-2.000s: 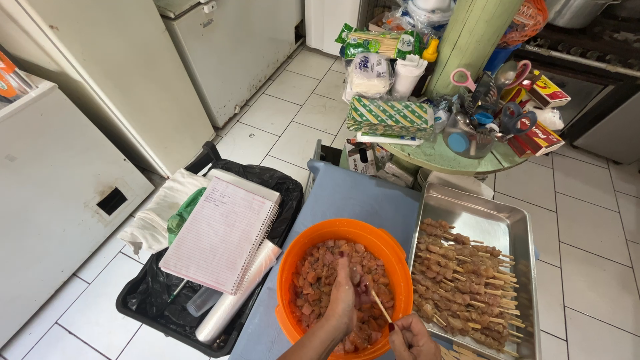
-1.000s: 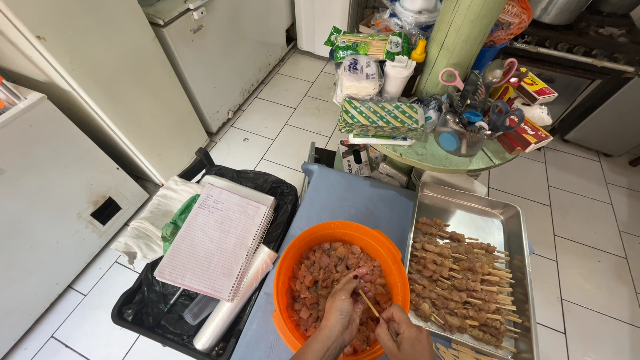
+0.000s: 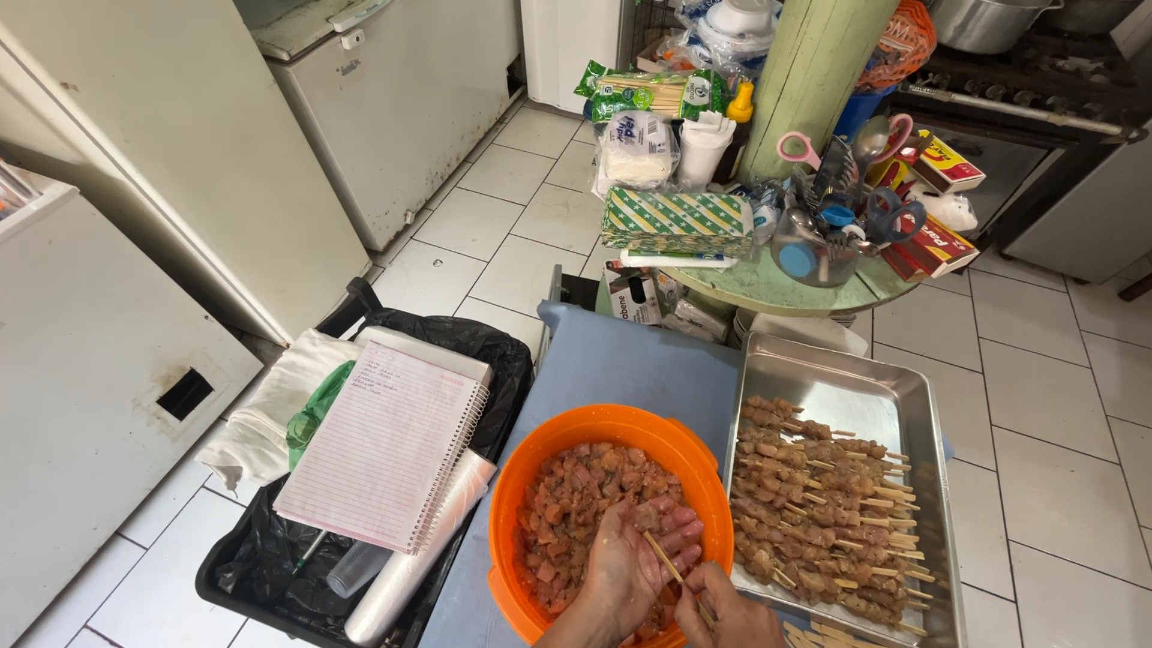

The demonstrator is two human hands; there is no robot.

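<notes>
An orange plastic basin (image 3: 517, 441) holds cubes of raw meat (image 3: 576, 490). Over its right half my left hand (image 3: 630, 558) lies palm up with a piece of meat on its fingers. A wooden skewer (image 3: 664, 558) slants from that meat down to my right hand (image 3: 727, 612), whose fingers pinch it at the basin's lower right rim. To the right, a metal tray (image 3: 841, 364) carries a stack of meat skewers (image 3: 828, 504). Bare wooden skewers (image 3: 823, 635) lie at the bottom edge beside my right hand, partly cut off.
The basin and tray stand on a blue surface (image 3: 639, 360). At left, a black crate (image 3: 225, 576) holds a spiral notebook (image 3: 387, 441) and a plastic roll (image 3: 418, 549). Behind, a green round table (image 3: 747, 283) bears napkins (image 3: 675, 216), a utensil container (image 3: 814, 256) and matchboxes (image 3: 936, 243).
My left hand has opened out from its curled shape of a second ago, showing its palm and the meat on the fingers. My right hand still holds the skewer.
</notes>
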